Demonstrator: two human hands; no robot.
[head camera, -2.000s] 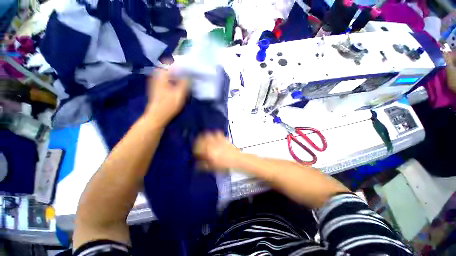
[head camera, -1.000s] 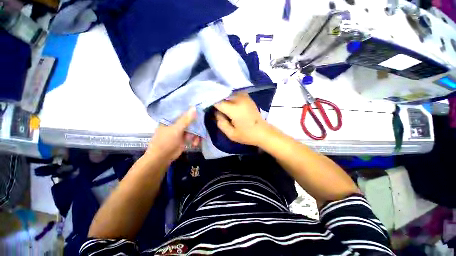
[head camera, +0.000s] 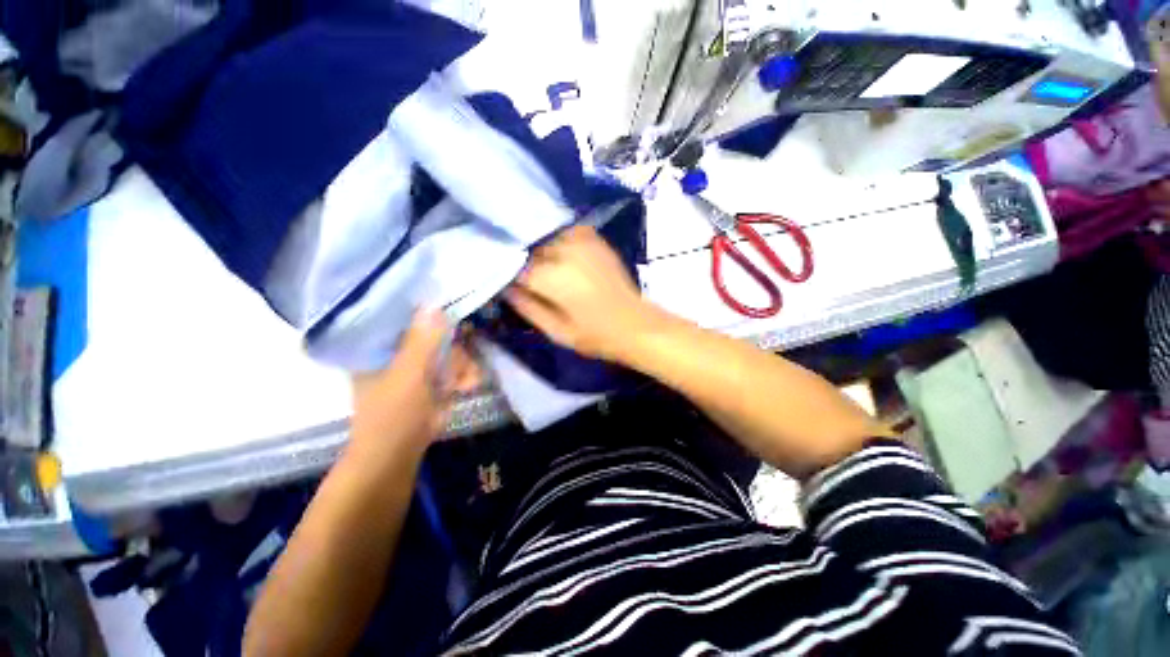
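A navy garment panel (head camera: 308, 116) with a pale grey-blue wrong side lies on the table left of the needle area, its front part bunched at the table's front edge. My left hand (head camera: 417, 379) pinches the pale edge near the front edge and is slightly blurred. My right hand (head camera: 577, 293) is on the same cloth just to the right, fingers curled on a fold between pale and navy layers. The fingertips are partly hidden in the cloth. A pale corner hangs over the front edge below my hands.
Red-handled scissors (head camera: 762, 263) lie right of the cloth, blades toward the needle. The white sewing machine (head camera: 949, 77) stands at upper right. A dark green tie (head camera: 956, 234) lies near the table's right end. Other fabric is heaped at right and upper left.
Since two seconds ago, the hands have come to the front edge and the cloth is folded to show its pale side. Over the last second the hands keep their hold; the view has shifted and tilted.
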